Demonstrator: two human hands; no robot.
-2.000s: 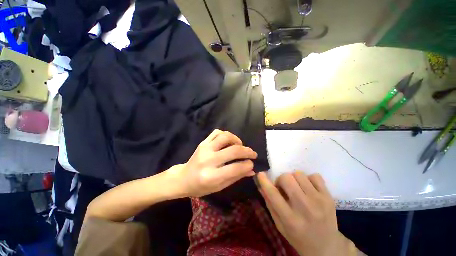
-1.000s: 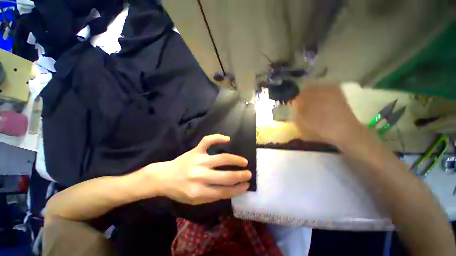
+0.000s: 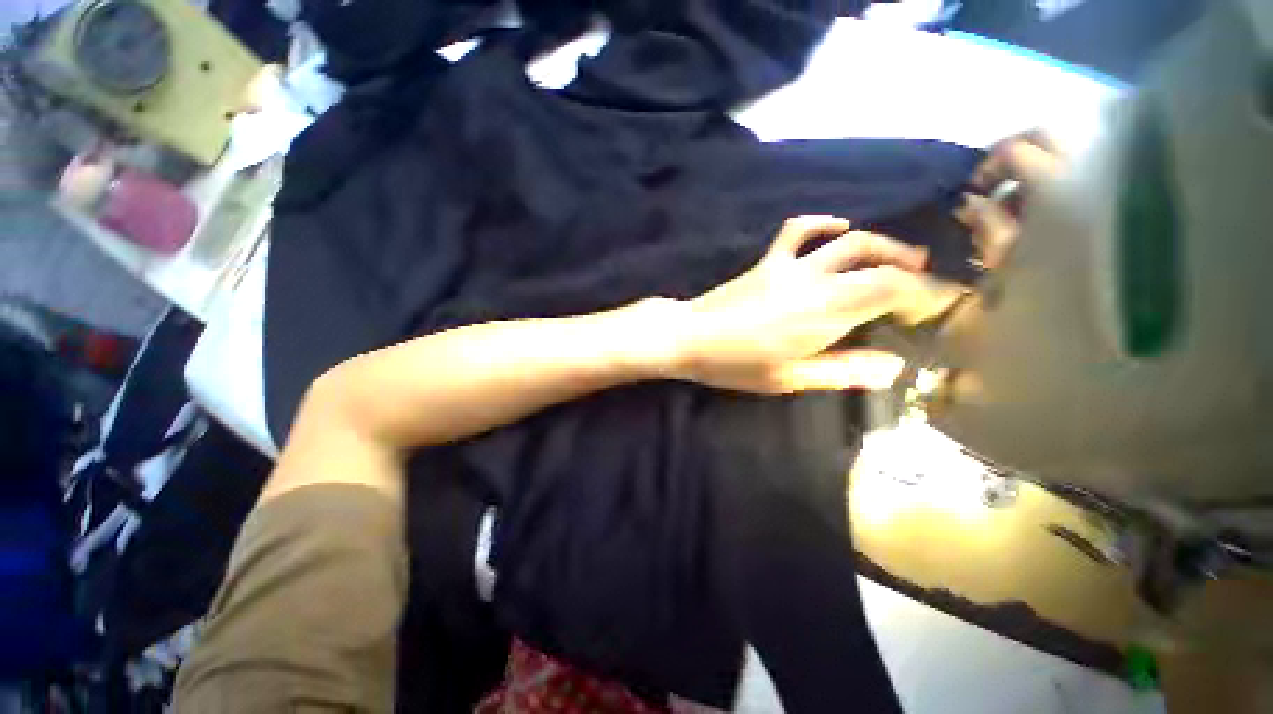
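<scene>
The black fabric garment piece [image 3: 586, 181] spreads across the table and down over the front edge. My left hand [image 3: 803, 314] lies on it beside the machine head, fingers slightly spread; whether they pinch cloth is unclear. My right hand [image 3: 1008, 195] shows only as fingers behind the machine head, closed on the far end of the black fabric; the rest is hidden. The beige sewing machine head [image 3: 1075, 321] is blurred at right. Bright metal parts at the needle area [image 3: 917, 398] sit just below my left hand. The cream machine bed [image 3: 963, 523] shows below them.
A yellow-cream box with a grey disc [image 3: 147, 70] and a pink spool [image 3: 147, 209] stand at upper left. Black cloth with white scraps hangs at lower left. A bit of green [image 3: 1142, 667] shows at lower right. The red patterned apron [image 3: 566, 684] is below.
The view has turned and shifted. My left hand has moved up the fabric to beside the machine head. My right hand has gone from in front of the head to behind it. The fabric's far end is lifted.
</scene>
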